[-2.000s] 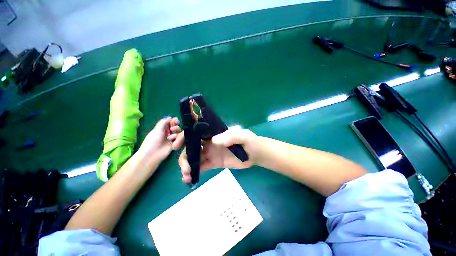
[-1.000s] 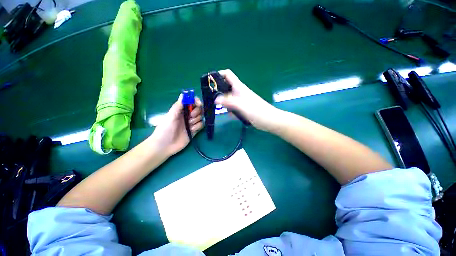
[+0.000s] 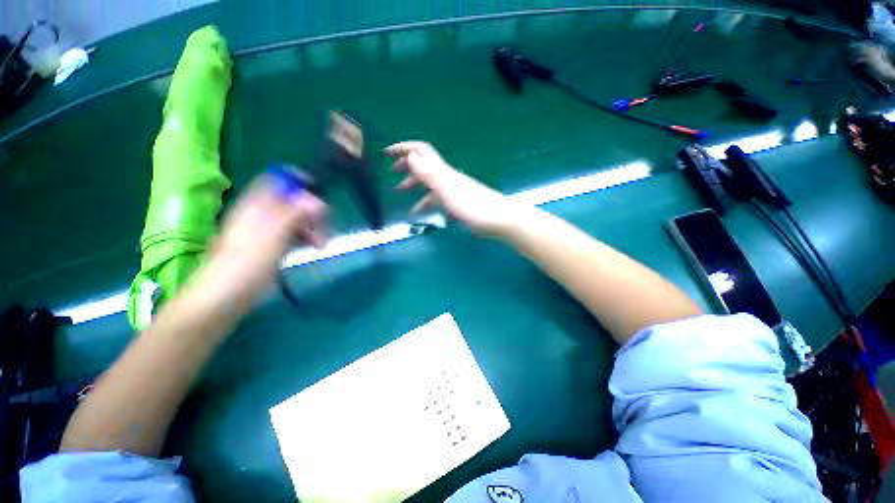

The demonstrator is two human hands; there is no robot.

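My left hand [image 3: 270, 221] is blurred and holds the blue plug [image 3: 288, 181] of a clamp assembly. The black battery clamp [image 3: 351, 169] is blurred and hangs between my hands, its copper-coloured jaws upward. Part of its black cable shows below my left hand. My right hand [image 3: 442, 189] is open, with its fingers apart and pointing at the clamp, not touching it. A white sheet [image 3: 378, 418] with rows of small red marks lies on the green bench nearest me.
A green folded umbrella [image 3: 184, 162] lies at left, beside my left arm. A dark pile of clamps [image 3: 34, 368] is at the left edge. A phone [image 3: 724, 265] and paired black leads [image 3: 756, 182] lie at right. Another clamp assembly [image 3: 589, 98] lies far right. A red bin [image 3: 876, 413] shows at the right edge.
My right hand has let go of the clamp. My left hand has moved left with the plug, and the clamp has moved left too. The view has shifted.
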